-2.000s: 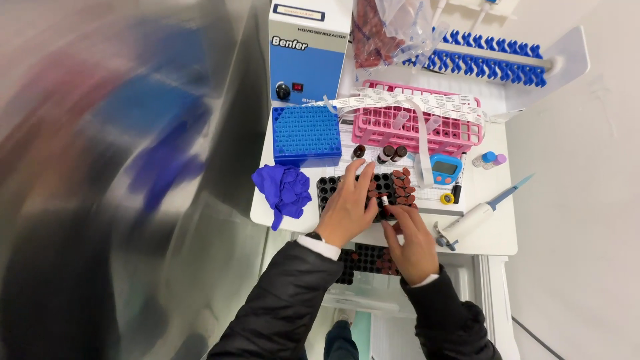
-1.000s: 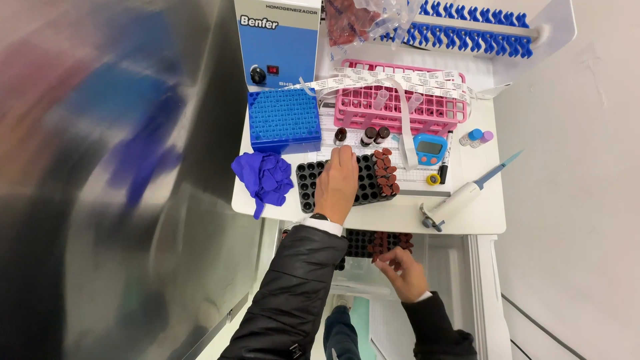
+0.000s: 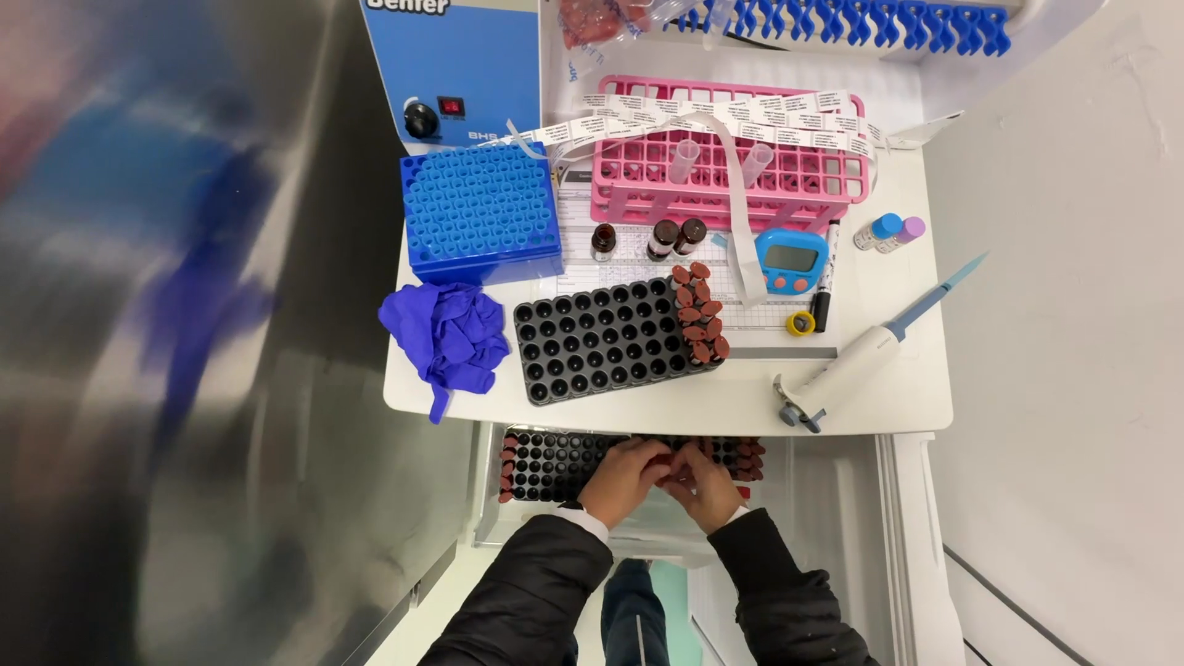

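My left hand (image 3: pixel 629 481) and my right hand (image 3: pixel 701 483) meet fingertip to fingertip over a lower black tube rack (image 3: pixel 560 462) in a clear drawer below the tabletop. A reddish-brown capped tube seems to lie between the fingers, mostly hidden; which hand holds it I cannot tell. Red-brown caps stand at both ends of that lower level. On the tabletop, just above my hands, a black rack (image 3: pixel 592 342) has mostly bare wells, with several tubes with red-brown caps (image 3: pixel 700 314) along its right end. Small amber glass vials (image 3: pixel 663 239) stand behind it.
A pipette (image 3: pixel 846 375) lies at the right near a blue timer (image 3: pixel 791 261), a marker (image 3: pixel 826 277) and capped tubes (image 3: pixel 877 231). Crumpled purple gloves (image 3: pixel 449 338), a blue tip box (image 3: pixel 481 213), a pink rack (image 3: pixel 647 199) with label strips and a blue homogenizer (image 3: pixel 462 55) surround the black rack.
Both hands were at the tabletop rack two seconds ago. The right hand went down to the drawer first, and the left hand has since left the tabletop rack and joined it there.
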